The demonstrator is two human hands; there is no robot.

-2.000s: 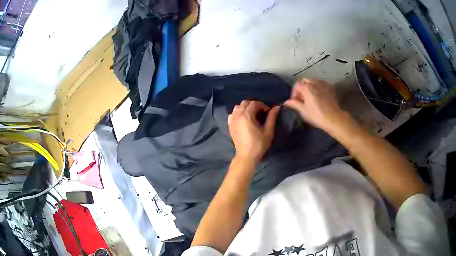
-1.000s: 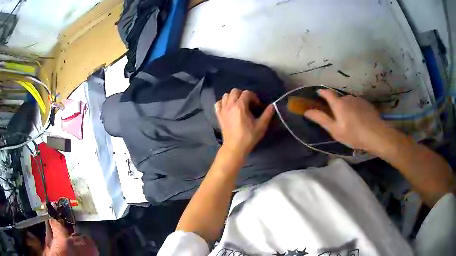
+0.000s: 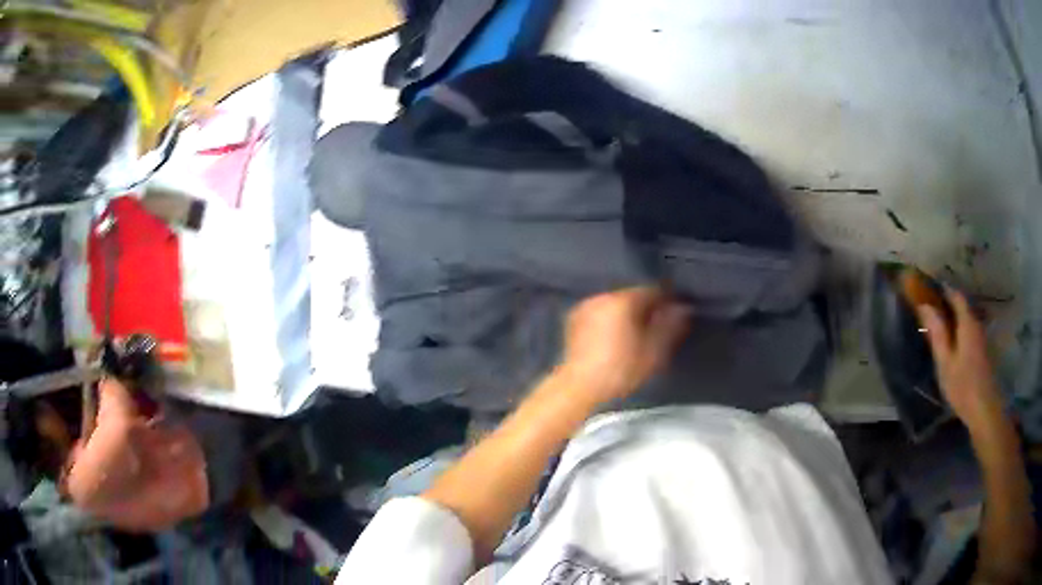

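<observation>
The dark grey and black garment piece (image 3: 491, 229) lies spread over the table in front of me. A rounded grey end (image 3: 343, 174) sticks out at its left. My left hand (image 3: 623, 341) is on the garment's near part, fingers bent and blurred; I cannot tell if it pinches the cloth. My right hand (image 3: 966, 349) is at the far right, around the orange-brown handle of the steam iron (image 3: 905, 360). The iron is beside the garment at the table's right, not touching the cloth.
The white table (image 3: 731, 80) has dark marks. A blue board (image 3: 491, 43) with dark cloth lies at the back. Cardboard (image 3: 269, 34), a red panel (image 3: 139, 274) and a pink piece (image 3: 234, 166) are at left. Another person's hand (image 3: 137, 463) shows at lower left.
My right hand and the iron have moved right, off the garment. My left hand has shifted toward the near edge. The view has turned, and a grey panel with a seam now shows at the garment's right.
</observation>
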